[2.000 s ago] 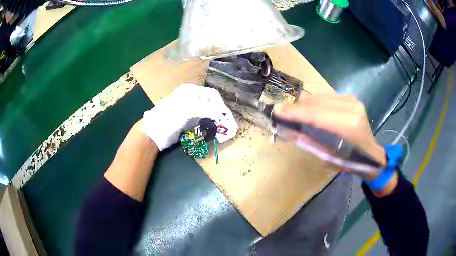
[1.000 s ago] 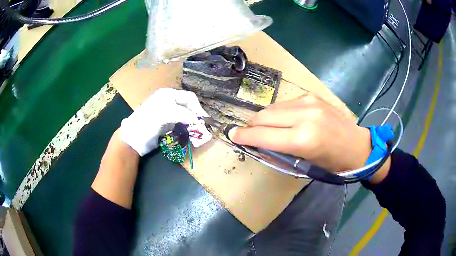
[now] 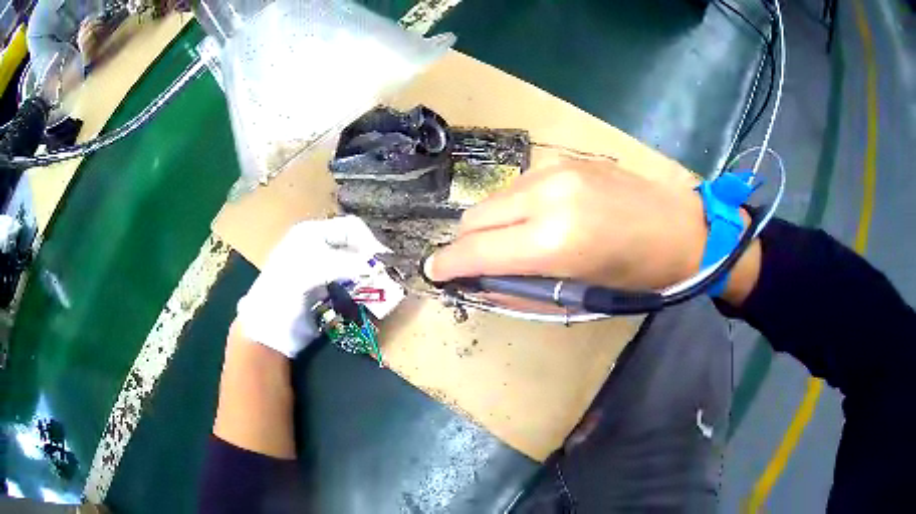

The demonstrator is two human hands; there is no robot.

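Note:
My left hand (image 3: 301, 281), in a white glove, holds a small green circuit board (image 3: 352, 336) with a black part (image 3: 342, 300) beside it. Short red wires (image 3: 370, 294) show against the glove and a thin green wire hangs by the board. My bare right hand (image 3: 573, 226) grips the black soldering iron (image 3: 522, 289) like a pen. Its tip points at the gloved fingertips; whether it touches the work is too small to tell. A pale feed tube (image 3: 562, 318) runs below the iron.
A dirty dark iron stand (image 3: 392, 166) with a yellowish sponge (image 3: 482, 185) sits on the cardboard mat (image 3: 502, 402), just beyond my hands. The translucent hood (image 3: 301, 80) hangs at upper left on a silver arm (image 3: 151, 118). A blue wrist strap (image 3: 725, 226) is on my right wrist.
The iron has come left to my gloved hand since the first frame. The view has shifted, so the spool and dark box left the picture and the hood sits further left.

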